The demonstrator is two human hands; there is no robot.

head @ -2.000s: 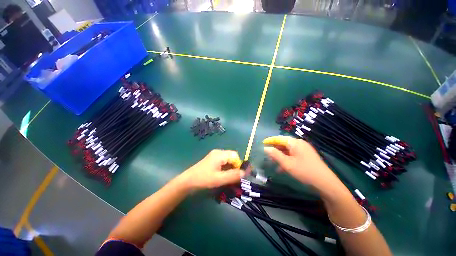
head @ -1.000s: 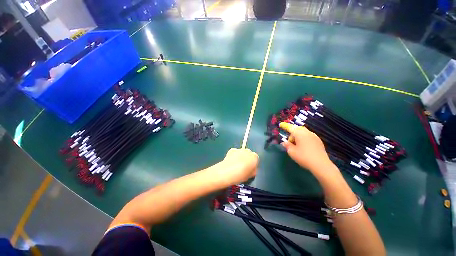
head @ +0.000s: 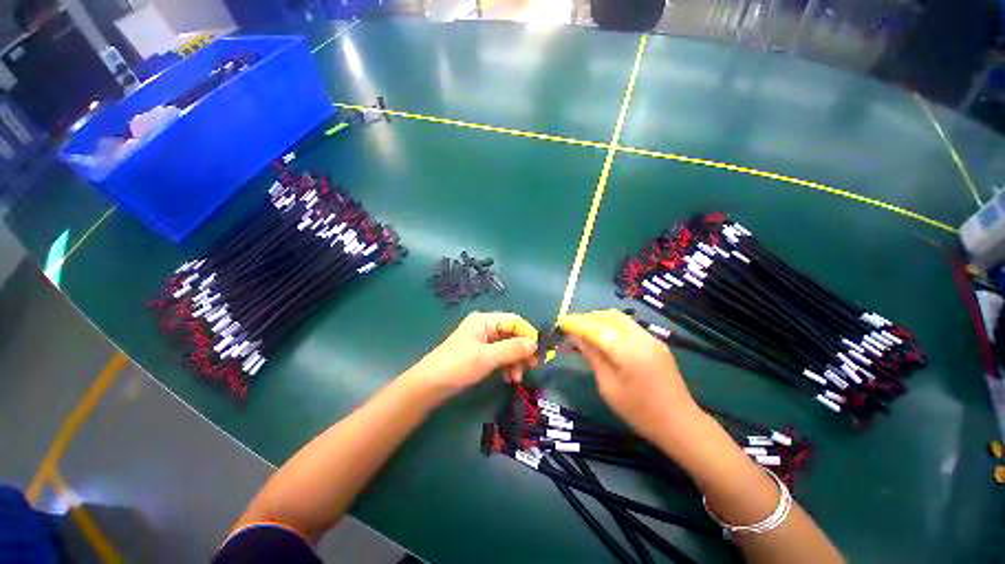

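Note:
My left hand [head: 476, 355] and my right hand [head: 634, 372] meet in front of me, fingertips pinched around a small dark part [head: 548, 344]. Yellow covers show on the fingertips. The part is mostly hidden, and I cannot tell whether a cable end is joined to it. Below the hands lies the near pile of black cables [head: 617, 509] with red ends and white labels, some crossed, partly under my right forearm. A small heap of loose dark clips [head: 465, 278] lies beyond my left hand.
A slanted cable stack [head: 281, 270] lies at left beside a blue bin [head: 220, 138] holding pale bags and dark parts. Another cable stack [head: 760, 303] lies at right. A white container [head: 984, 234] stands at the right edge. Yellow lines cross the green table [head: 496, 198].
Since one second ago my right hand has left the right cable stack and come back to my left hand. Their fingertips now meet at the small dark part.

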